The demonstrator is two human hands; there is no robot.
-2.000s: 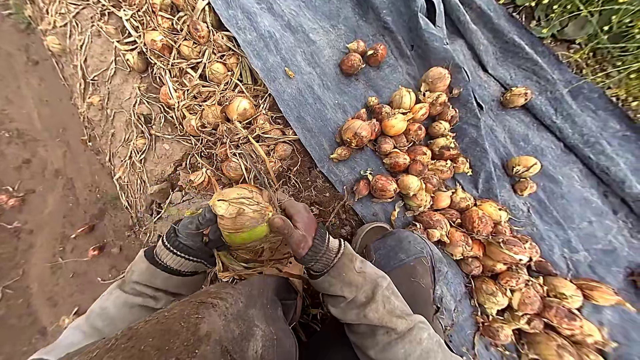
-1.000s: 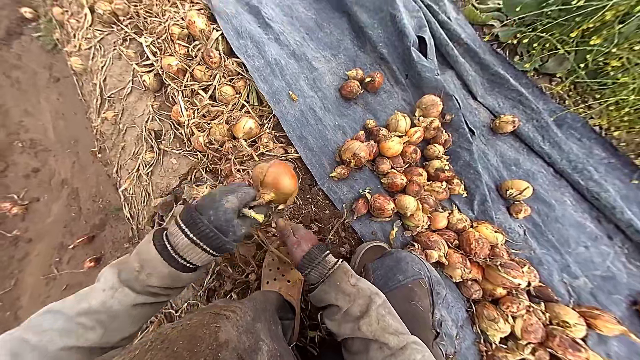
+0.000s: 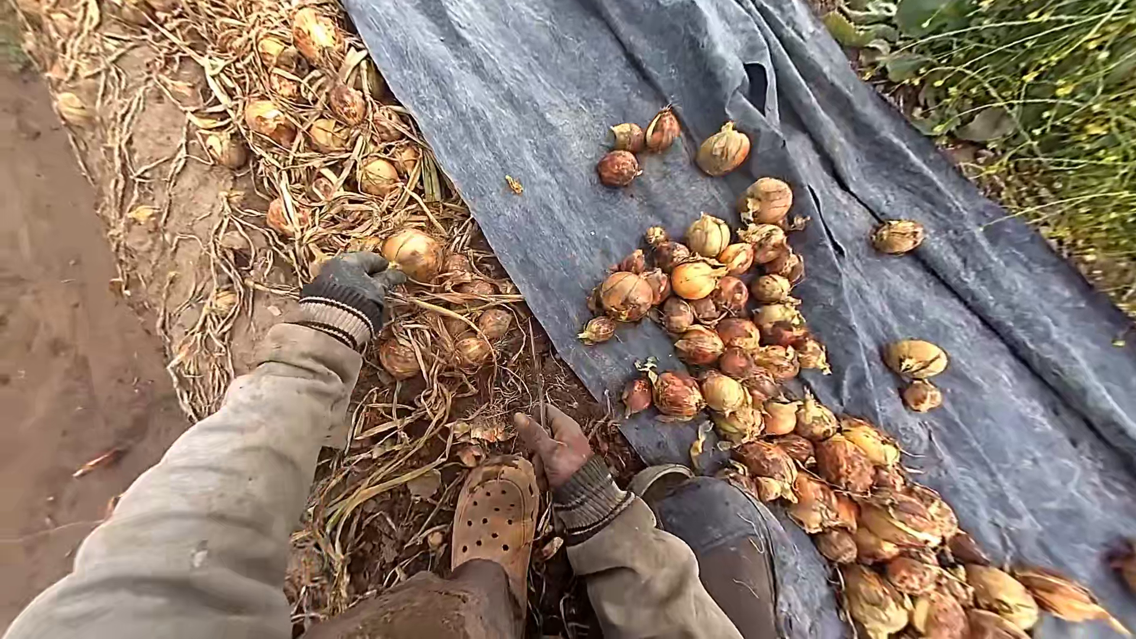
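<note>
My left hand (image 3: pixel 351 280), in a dark knitted-cuff glove, reaches over the row of dried onion tops. Its fingertips touch the left side of a yellow onion (image 3: pixel 414 255); whether they grip it is not clear. My right hand (image 3: pixel 557 446), fingers bare, is low at the centre above the soil, beside the sheet's edge. A thin, blade-like tool (image 3: pixel 540 386) seems to stick out between thumb and fingers, seen nearly edge-on; its handle is hidden. A heap of onions (image 3: pixel 737 333) rests on the dark fabric sheet (image 3: pixel 524 115), with one larger onion (image 3: pixel 723 149) above the heap.
More onions (image 3: pixel 269 120) lie among withered leaves along the bed at upper left. Wet brown soil (image 3: pixel 62 293) runs down the left side. A tan perforated clog (image 3: pixel 497 515) stands between my arms. Green plants (image 3: pixel 1038 115) border the sheet at upper right.
The onion held in my left glove a second ago is out of that hand. My left arm has stretched forward to the row. One more onion lies on the sheet near its upper small group.
</note>
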